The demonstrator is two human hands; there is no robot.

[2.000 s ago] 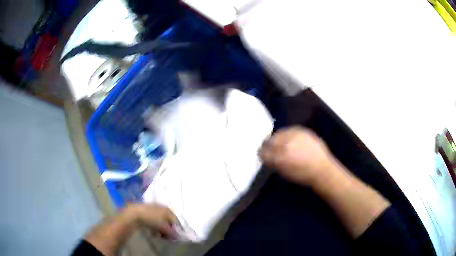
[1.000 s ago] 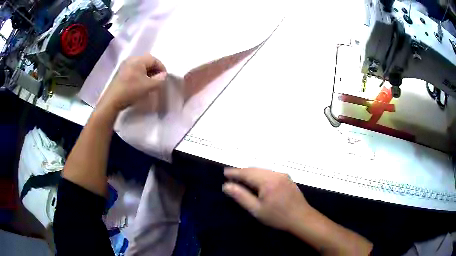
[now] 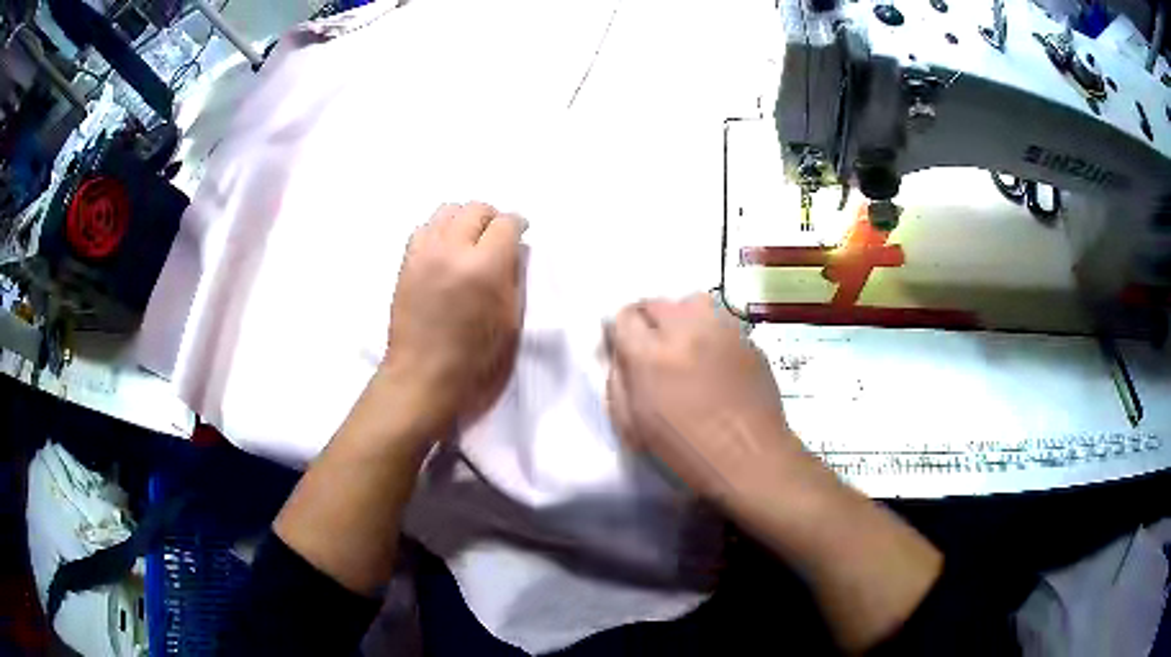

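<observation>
A large pale pink fabric panel lies on the white table left of the machine and hangs over the front edge. My left hand is curled on the cloth near the middle, fingertips closed on it. My right hand is at the right side of the same cloth, slightly blurred, its fingers at the fabric; its grip is hard to make out. The hanging part is folded below and between my hands. The needle and presser foot stand to the right, with no cloth under them.
The sewing machine head is at upper right. Red tape crosses its bed; dark looped scissors lie behind. A dark device with a red disc stands far left. A blue basket is below left; greyish pieces are lower right.
The panel is now spread wider over the table. My right hand has risen from below the edge onto the cloth. My left hand has moved right and down. The view has shifted right.
</observation>
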